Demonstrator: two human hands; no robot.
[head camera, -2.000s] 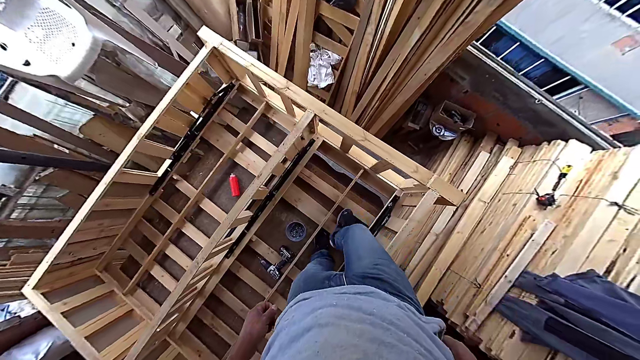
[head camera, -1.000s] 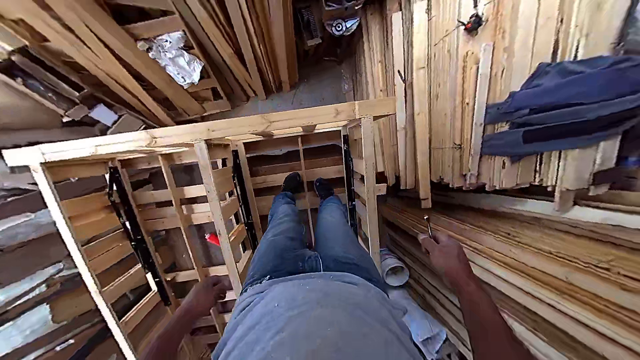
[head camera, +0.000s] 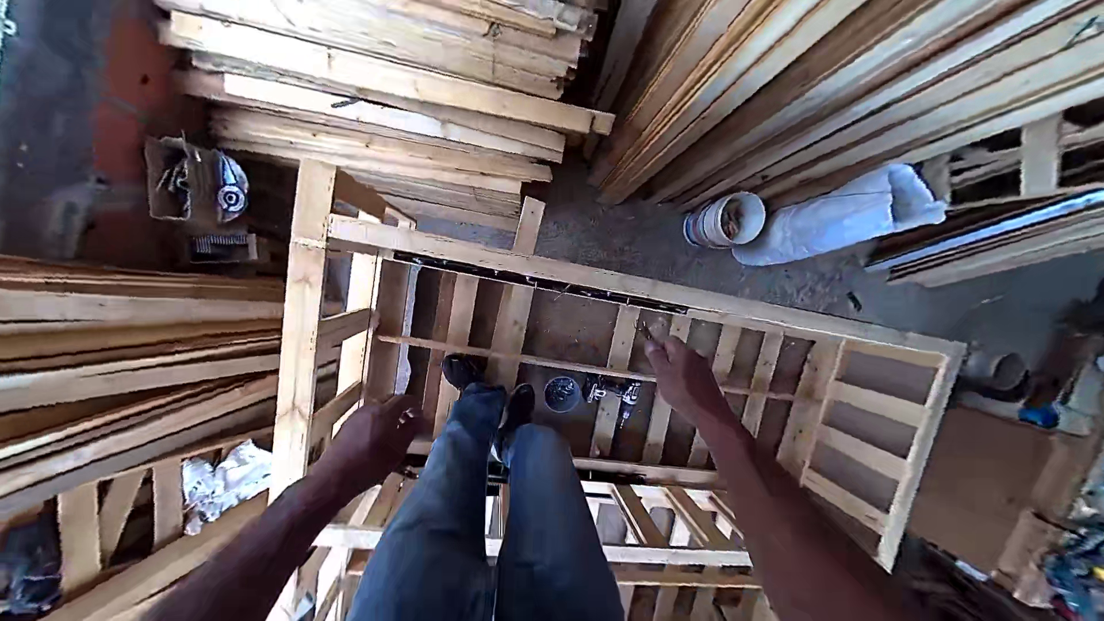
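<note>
I stand inside a wooden slatted frame (head camera: 642, 280). My left hand (head camera: 379, 435), fingers curled, is beside the frame's left end; small pale bits show at its fingers, but what they are is unclear. Over the slats, my right hand (head camera: 686, 371) grips a small slender metal thing (head camera: 647, 331), too blurred to name. Below and left of that hand, two cordless drills (head camera: 614, 392) lie close together in the frame. A round container (head camera: 562, 394) with dark small contents sits between them and my shoes. A dark metal strip (head camera: 543, 284) runs along the frame's far rail.
Stacked boards (head camera: 388, 78) lie beyond the frame, with long planks (head camera: 776, 86) at the upper right. A white bucket (head camera: 742, 217) and a pale sack (head camera: 832, 216) are on the floor. At the left stand an open cardboard box (head camera: 168, 179) and more planks (head camera: 129, 336).
The view has turned a lot. My right hand, out to the side with a small metal thing one second ago, is now over the slats. Two seconds ago it was mostly out of view.
</note>
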